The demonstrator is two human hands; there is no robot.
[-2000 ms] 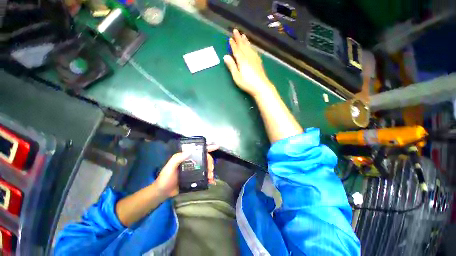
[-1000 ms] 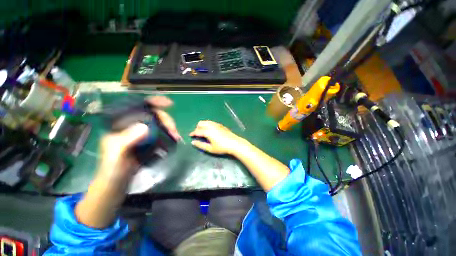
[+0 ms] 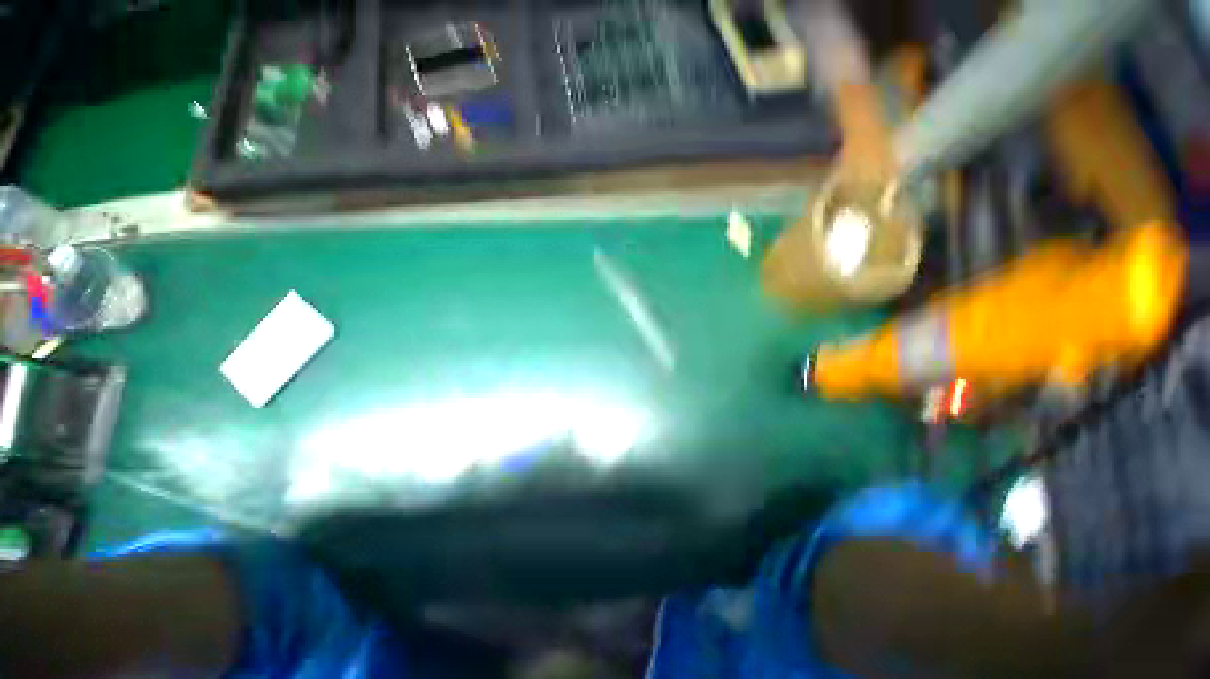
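Observation:
Both my hands are out of the picture. Only dark, blurred forearms with blue sleeves show, the left forearm (image 3: 120,617) at the bottom left and the right forearm (image 3: 955,617) at the bottom right, each running out at the side edge. The phone is not in view. A flat white rectangle (image 3: 277,348) lies on the green mat (image 3: 465,299) at the left. A small blurred blue spot (image 3: 518,459) shows near the mat's front edge. Thin silver tweezers (image 3: 634,309) lie right of centre.
A black parts tray (image 3: 358,170) with boards and small parts stands at the back. A brown cardboard tube (image 3: 812,265) with white fluff and an orange tool (image 3: 982,325) are at the right. A clear round cup (image 3: 106,289) is at the left. A small pale piece (image 3: 739,234) lies near the tube.
Both hands have left the mat area and the picture; the dark object in the left hand has gone with it. The view has shifted closer, and the white rectangle shows again.

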